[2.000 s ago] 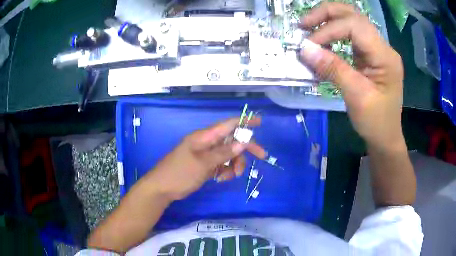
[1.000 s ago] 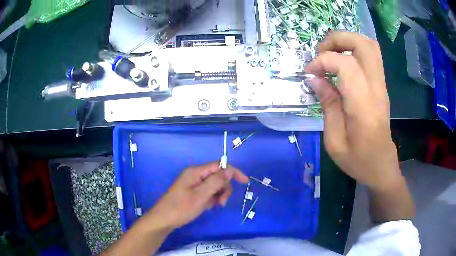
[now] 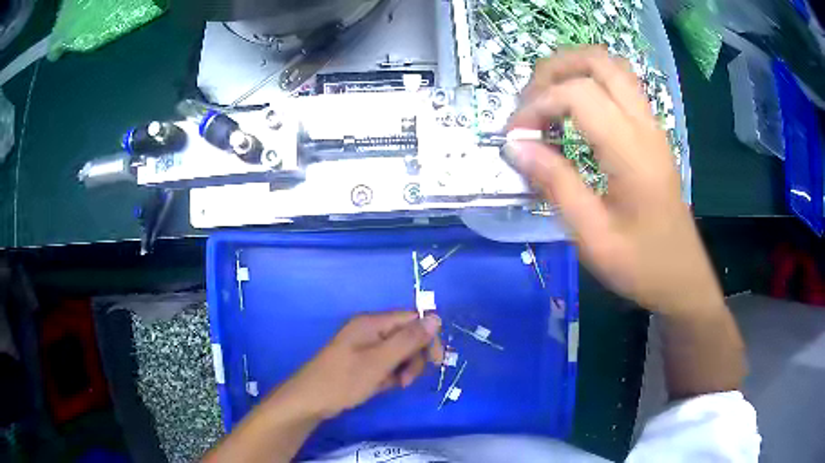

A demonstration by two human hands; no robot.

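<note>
My left hand (image 3: pixel 384 353) is over the blue tray (image 3: pixel 317 344) and pinches a leaded component (image 3: pixel 425 301), white block with its thin green stem pointing up. Several similar parts lie scattered in the tray, one at the upper right (image 3: pixel 528 258). My right hand (image 3: pixel 611 167), slightly blurred, is at the right end of the metal fixture (image 3: pixel 344 190). Its thumb and index finger hold a small white part (image 3: pixel 525 136) at the loading nest. The fixture's dark spring (image 3: pixel 384 142) shows in the middle.
A clear tub (image 3: pixel 678 118) heaped with green-white parts stands behind my right hand. Air fittings (image 3: pixel 217 127) are at the fixture's left end. A grey tote (image 3: pixel 118 362) full of parts is at lower left. Green plastic bags (image 3: pixel 99 27) lie at the back left and right.
The left hand has turned its part upright and moved slightly right over the last second. The right hand has moved left along the nest, and a white part now shows between its fingertips.
</note>
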